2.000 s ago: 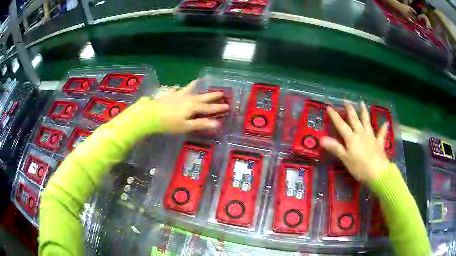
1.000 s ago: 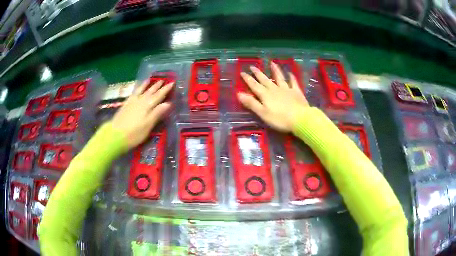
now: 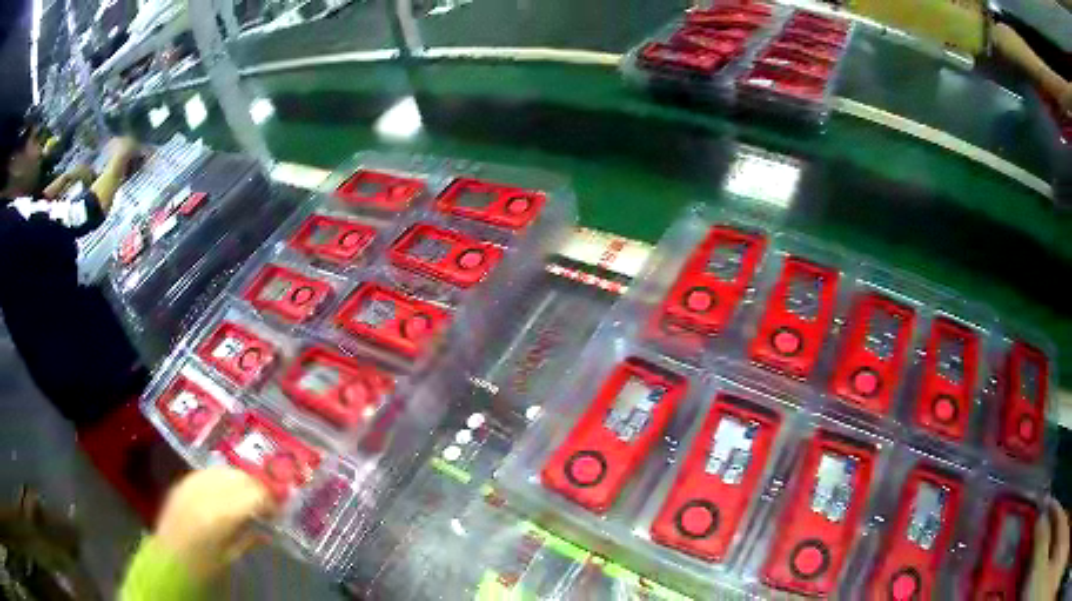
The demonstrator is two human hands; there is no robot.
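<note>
A clear tray of red phone bodies (image 3: 719, 475), backs up, in two rows, fills the right of the view; its rim (image 3: 658, 235) shows at the far side. A second clear tray of red phone bodies (image 3: 394, 319) lies turned sideways at left. My left hand (image 3: 214, 517), blurred, is at the near left corner of this tray; whether it grips the tray is unclear. My right hand (image 3: 1050, 558) is mostly cut off by the right picture edge, beside the near right end of the right tray; its hold cannot be made out.
Taped work mat (image 3: 535, 569) shows between and below the trays. Beyond the bench, the green conveyor belt (image 3: 564, 135) carries clear trays of red phones (image 3: 746, 53). A person in dark clothing (image 3: 59, 282) is at far left near more trays. Another person's arm (image 3: 1034, 59) shows at upper right.
The view has swung left. Both hands have left the phones in the middle tray; my left hand is now at the left tray's near corner, my right hand at the picture's right edge.
</note>
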